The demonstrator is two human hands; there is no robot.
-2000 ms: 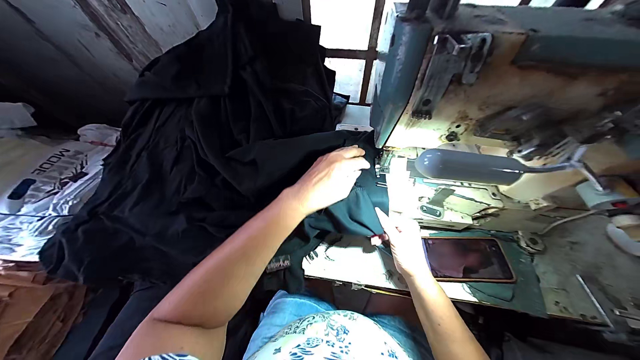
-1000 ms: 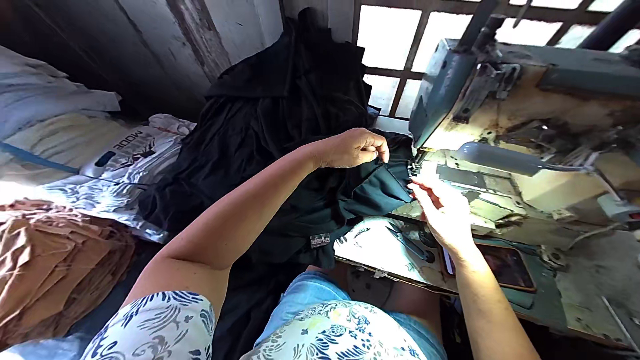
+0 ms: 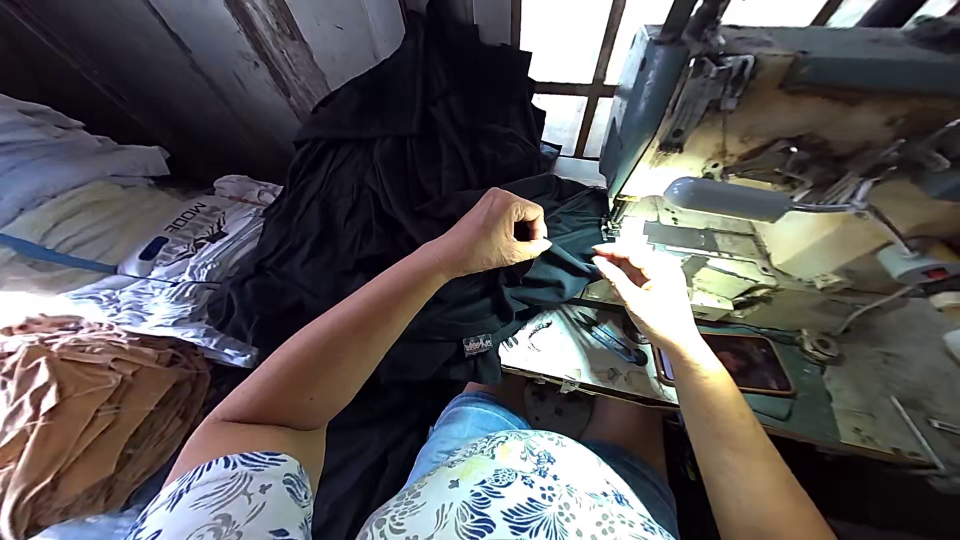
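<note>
Black fabric [image 3: 375, 195] lies in a large heap left of the sewing machine [image 3: 645, 112], and one part of it reaches the needle area [image 3: 613, 223]. My left hand [image 3: 499, 234] pinches a bit of this fabric between thumb and forefinger, left of the needle. Close in front of the needle, my right hand [image 3: 646, 281] has its thumb and forefinger tips at the fabric's right edge, pinching it. A woven label [image 3: 477, 345] with writing shows on the cloth near the table's front edge.
A small lamp [image 3: 727, 199] lights the needle area. Thread snips [image 3: 611, 339] and a phone [image 3: 739, 363] lie on the table by my right forearm. Brown fabric pieces [image 3: 90, 420] and white bundled cloth [image 3: 217, 247] are stacked at the left. A barred window [image 3: 577, 86] stands behind.
My left hand has lifted from lying flat on the cloth near the needle to a pinch farther left. My right fingers have drawn together at the cloth's edge. The view has turned left.
</note>
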